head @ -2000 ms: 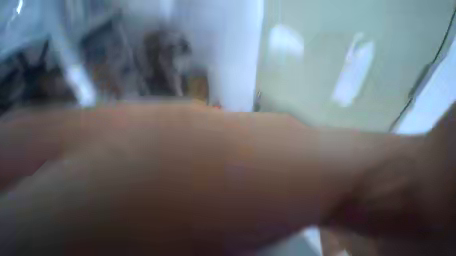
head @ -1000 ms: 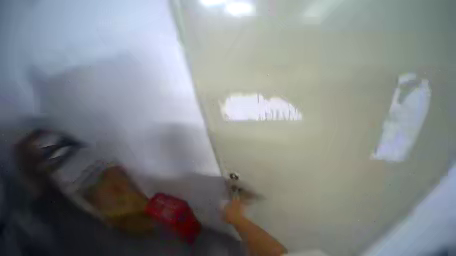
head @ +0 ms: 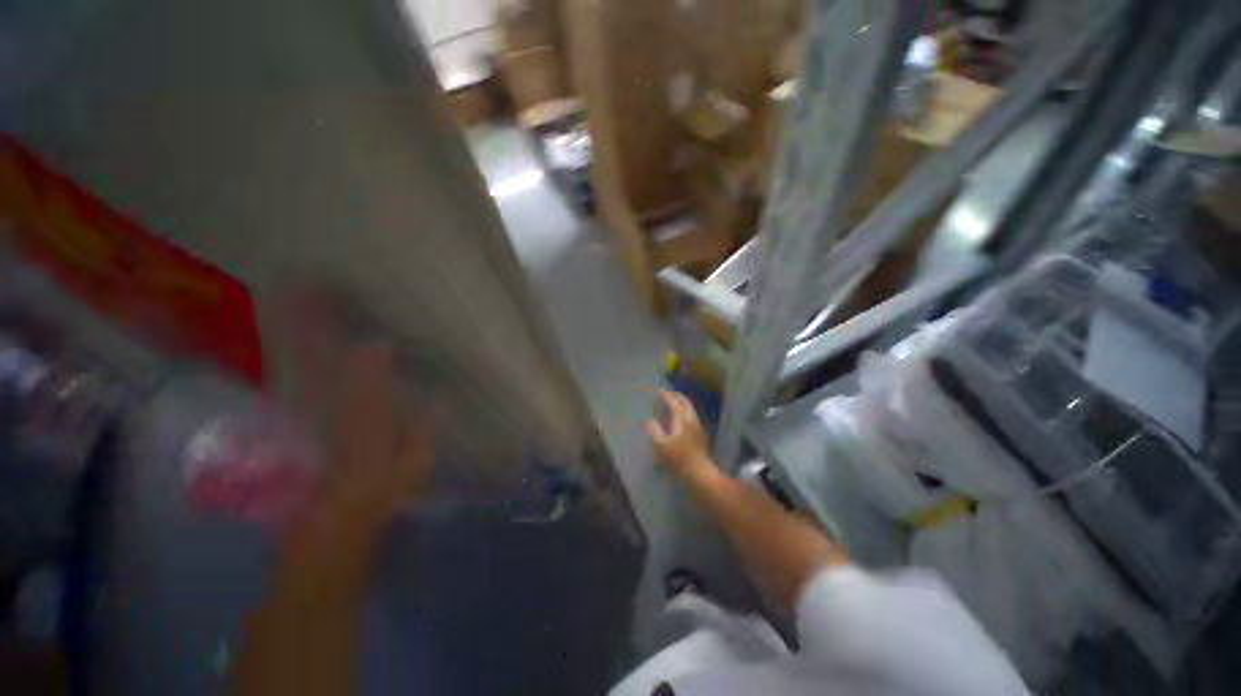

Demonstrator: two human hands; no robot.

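A large pale door or panel [head: 449, 272] stands open on the left, with a red decoration [head: 163, 279] on its left part. My left hand [head: 351, 422] is raised in front of the panel and strongly blurred; contact and finger shape cannot be made out. My right hand [head: 679, 435] is reached forward beside a grey metal upright [head: 803, 204]. Its fingers are a little apart and nothing shows in it. Whether it touches the upright is unclear.
A narrow strip of grey floor [head: 578, 306] runs between panel and racks. Brown cartons [head: 613, 123] are stacked at the far end. On the right are grey rack bars, a clear plastic box [head: 1089, 422] and white bagged items [head: 885, 422]. A shoe [head: 683, 582] shows low down.
The view has turned from the pale door surface and its latch to the passage with racks and cartons. Both hands now show; one second ago one hand was at the latch.
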